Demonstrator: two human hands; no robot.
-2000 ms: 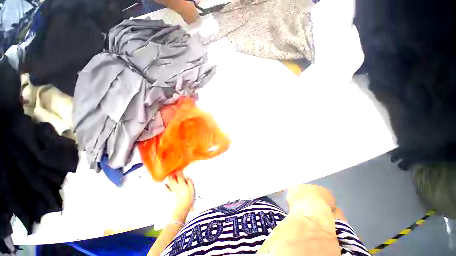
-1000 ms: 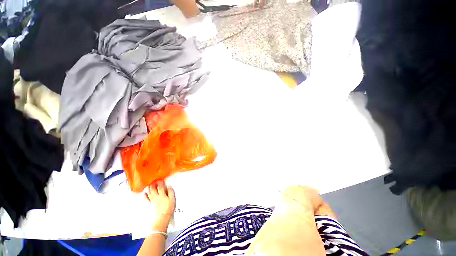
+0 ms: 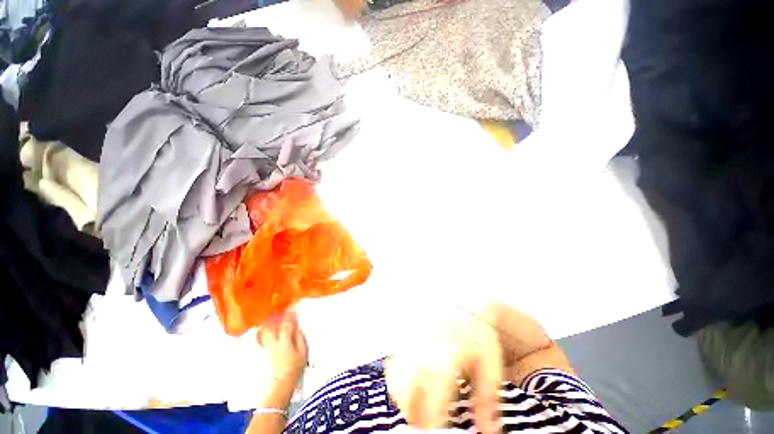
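Note:
An orange-red plastic bag [image 3: 284, 267] lies crumpled on the white table, against the lower edge of a pile of grey cloth pieces [image 3: 246, 110]. My left hand [image 3: 284, 349] rests on the table just below the bag, its fingertips at the bag's lower edge; it does not visibly grip it. My right hand [image 3: 450, 373] is raised in front of my striped shirt, arm bent, fingers pointing down. It is blurred and overexposed, so I cannot tell whether it holds anything.
Speckled cloth [image 3: 467, 63] and white cloth [image 3: 586, 85] lie at the far side, with a yellow item [image 3: 499, 133] beneath. Black cloth is piled left [image 3: 51, 280] and right [image 3: 704, 169]. Cream cloth [image 3: 64, 178] is at left. Part of another person's hand [image 3: 350, 7] shows at the top edge.
My right arm has swung, and its hand now shows before my shirt. The view has shifted, with the bag lower and further left than at first. The other person's arm has mostly left the view.

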